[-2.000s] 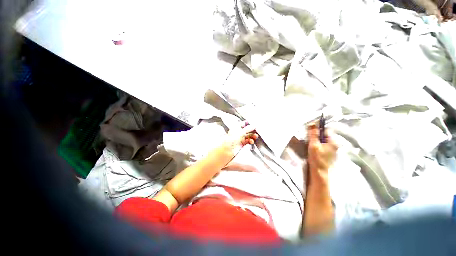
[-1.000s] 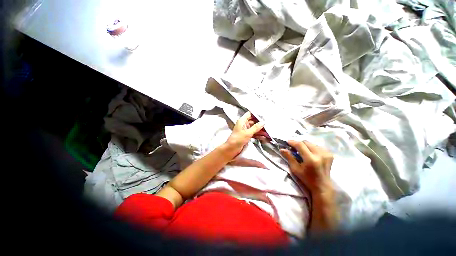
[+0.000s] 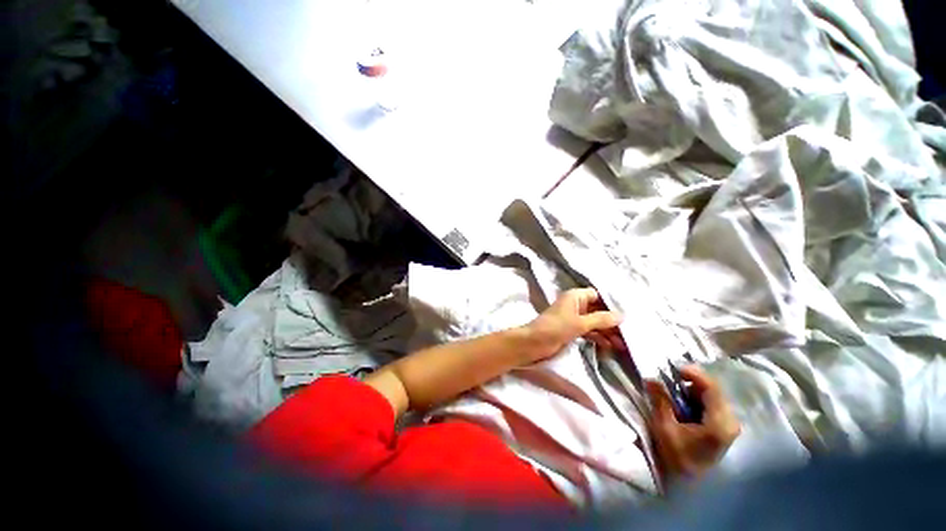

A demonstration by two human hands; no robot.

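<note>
A pale garment [image 3: 519, 410] lies across my lap and up onto the table edge. My left hand [image 3: 581, 323] pinches its seam edge between thumb and fingers. My right hand [image 3: 693, 420] is just right of and below my left hand, over the cloth. It is closed around small dark-blue thread snips [image 3: 680, 392], whose short tips point up and left at the garment's edge. Whether the blades touch the cloth or a thread cannot be told.
A crumpled pale garment heap [image 3: 726, 93] covers the table's right side. A small jar with a reddish top [image 3: 371, 64] stands on the white table [image 3: 446, 114]. Folded pale pieces [image 3: 311, 332] lie low at left, near a green crate [image 3: 223, 249]. Something red [image 3: 135, 327] shows at far left.
The view has shifted, so the table and heap sit further right and lower. The right hand with the snips has come off the seam spot beside the left hand and sits slightly lower.
</note>
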